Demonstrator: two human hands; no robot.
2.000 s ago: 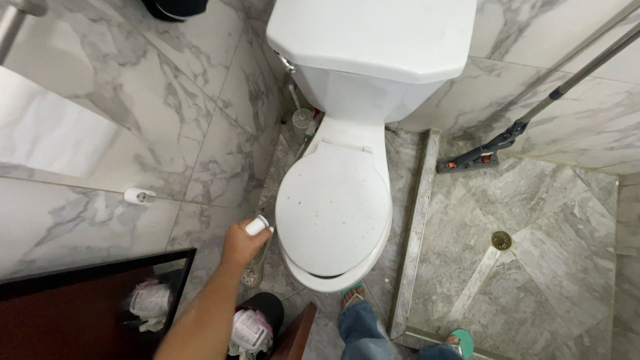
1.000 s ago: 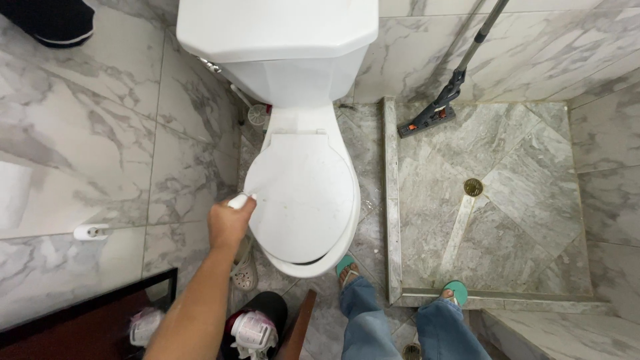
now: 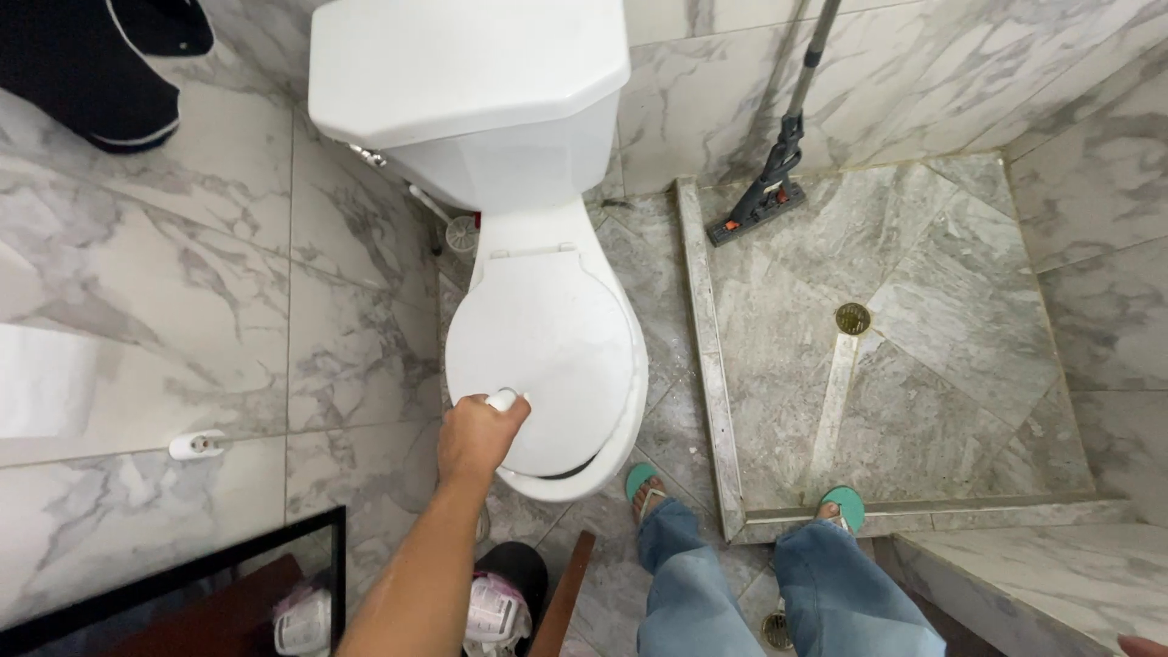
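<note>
My left hand (image 3: 479,438) is closed around a small white object with a rounded end (image 3: 501,399), held over the lower left part of the toilet lid (image 3: 557,328). Most of the object is hidden in the fist, so its kind is unclear. The white lid is down on the toilet bowl, with the tank (image 3: 465,73) behind it. Only a bit of my right hand (image 3: 1141,646) shows at the bottom right corner; whether it holds anything is hidden.
A low curb (image 3: 707,365) borders the shower floor (image 3: 931,274) on the right, where a grey mop (image 3: 762,205) leans. A toilet brush (image 3: 461,234) stands left of the bowl. A black bin (image 3: 516,566) and a dark-framed mirror (image 3: 339,575) are near my left arm.
My left hand has moved from the lid's left edge to over its lower left part, still holding the white object. Dark specks seen on the lid two seconds ago no longer show.
</note>
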